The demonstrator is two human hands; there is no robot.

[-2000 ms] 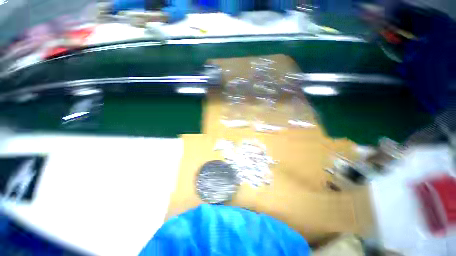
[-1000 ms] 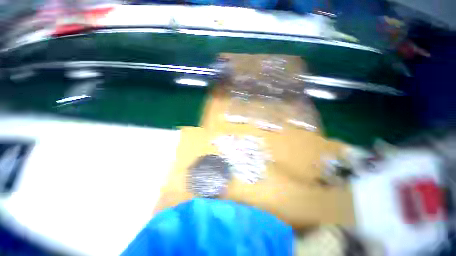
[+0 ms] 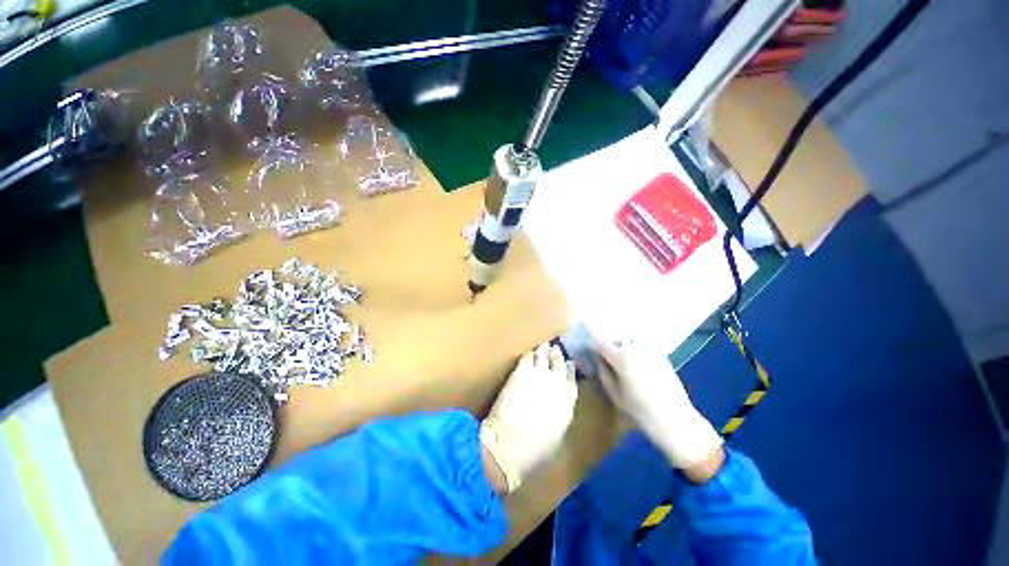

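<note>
My left hand (image 3: 533, 411), in an off-white glove, lies at the right edge of the brown cardboard with its fingers on a small dark workpiece (image 3: 578, 347). My right hand (image 3: 651, 396), also gloved, touches the same workpiece from the right. The hands hide most of it. A silver and dark power screwdriver (image 3: 501, 221) hangs above the cardboard, bit down, beyond my hands. A loose heap of silver metal fittings (image 3: 277, 329) lies to the left. A round black dish (image 3: 210, 436) of tiny screws stands beside the heap.
Clear bags with silver parts (image 3: 297, 199) stand in rows on the far cardboard (image 3: 100, 238). A red tray (image 3: 667, 223) sits on the white surface at right. A black cable (image 3: 813, 111) hangs at right above a blue floor (image 3: 863, 365). A green belt (image 3: 465, 133) runs behind.
The view has swung right and down and is sharper. Both hands on the workpiece and the hanging screwdriver now show clearly. Heap, dish and bags appear further left.
</note>
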